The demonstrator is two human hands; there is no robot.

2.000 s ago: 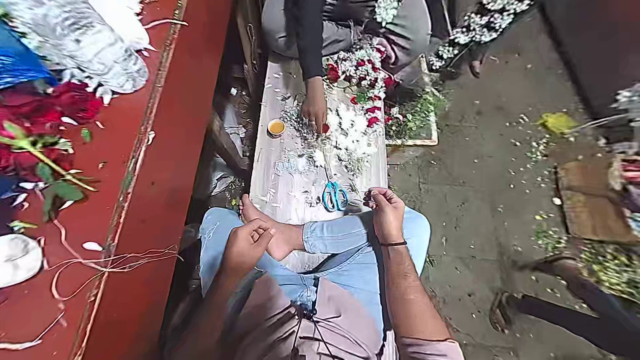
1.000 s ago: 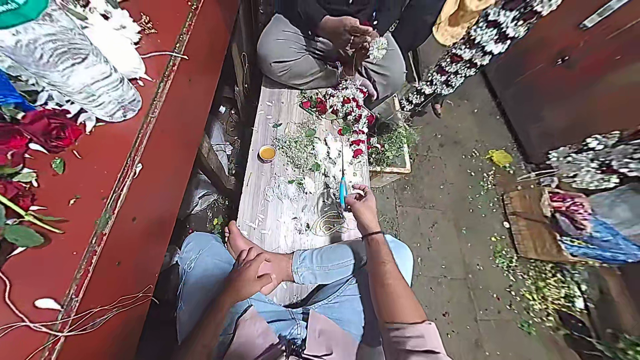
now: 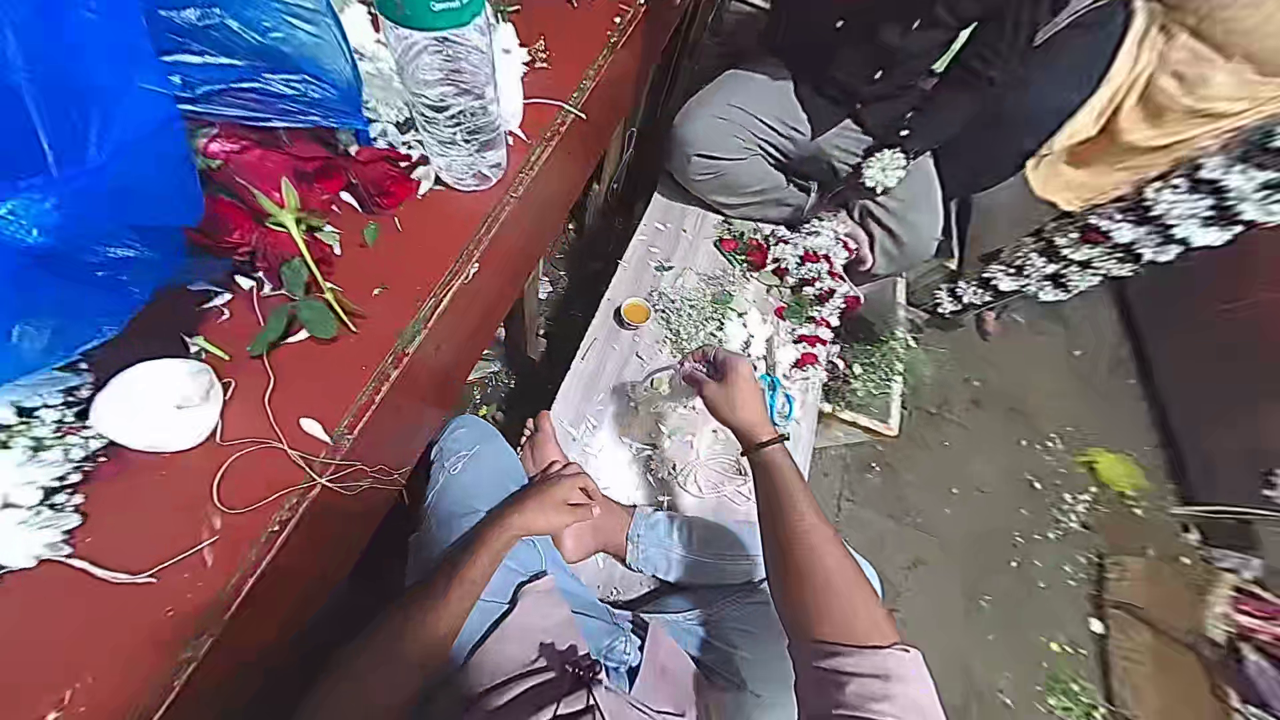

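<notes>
My right hand [image 3: 725, 392] is raised over the pale wooden bench [image 3: 600, 370], thumb and fingertips together; whether something small is between them I cannot tell. Just right of it lie blue-handled scissors [image 3: 776, 400]. My left hand [image 3: 555, 503] rests on my bare foot [image 3: 590, 530], fingers bent. A coil of thin string [image 3: 715, 478] lies on the bench below my right hand, among loose petals. Farther up are white flowers [image 3: 745, 330], small greenish-white sprigs [image 3: 690, 308] and a garland of white and red flowers [image 3: 815, 290]. A small cup of amber liquid [image 3: 634, 313] stands left of them.
At left a red table [image 3: 400, 300] holds roses [image 3: 385, 178], a plastic bottle [image 3: 450, 100], a blue plastic bag [image 3: 90, 180] and a white thread spool [image 3: 157, 404]. Across the bench sits a person [image 3: 750, 140] in grey trousers. A tray of greenery [image 3: 870, 375] and a long garland [image 3: 1110, 235] are at right.
My right hand has left the scissors it was at a second ago and moved left over the bench. My left hand, raised two seconds ago, has come down on my foot. The view has swung left.
</notes>
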